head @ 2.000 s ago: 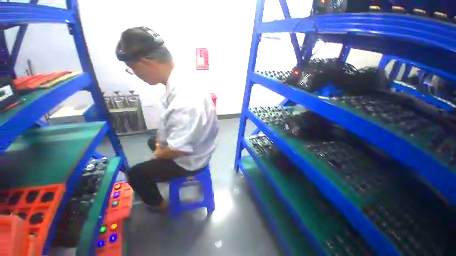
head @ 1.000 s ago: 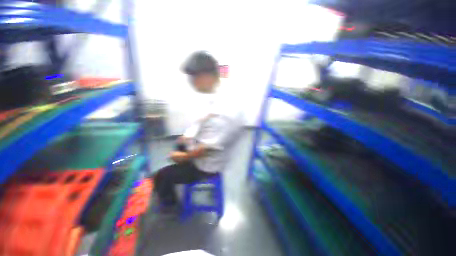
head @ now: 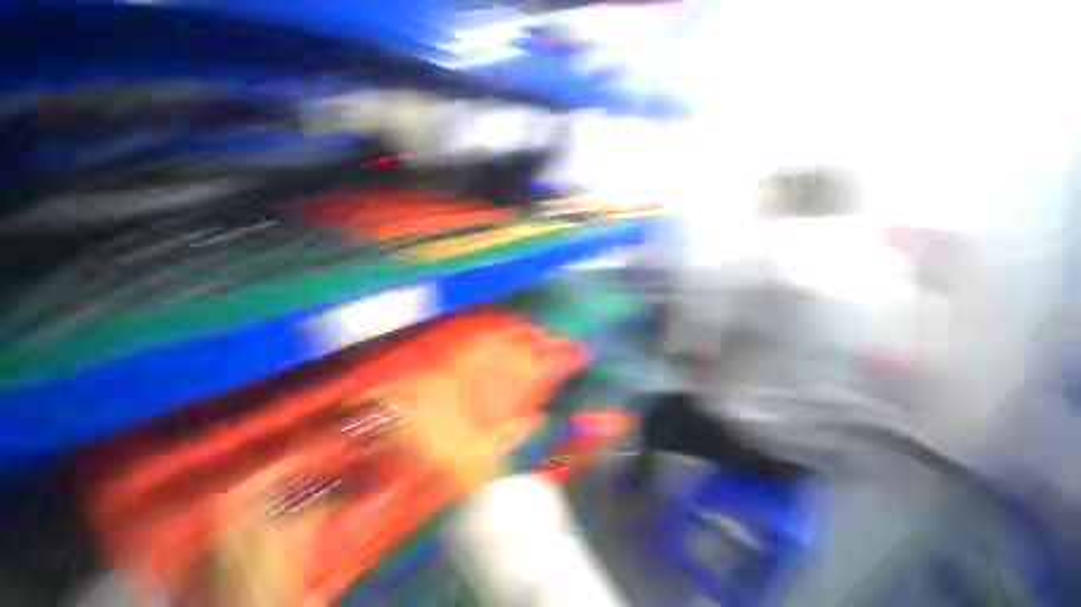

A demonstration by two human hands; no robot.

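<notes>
The view is strongly blurred. Orange-red compartment trays [head: 391, 510] lie on the lower shelf at the left and bottom, with small pale light streaks on them. A tan blur that looks like my left hand [head: 255, 551] is over the trays at the bottom left. A yellowish-tan blur that looks like my right hand [head: 465, 409] is over their right part, above a white sleeve [head: 528, 540]. Fingers and any grip cannot be made out.
A blue shelf beam [head: 498, 282] with a white label [head: 373, 315] crosses above the trays. Flat orange [head: 403, 216] and yellow trays lie on the shelf above. A seated person in white [head: 818, 296] is at the right on a blue stool [head: 741, 528].
The view has swung left towards the trays, so the seated person has shifted right and the right-hand rack has left the picture. A white sleeve and hand-like blurs now show over the trays.
</notes>
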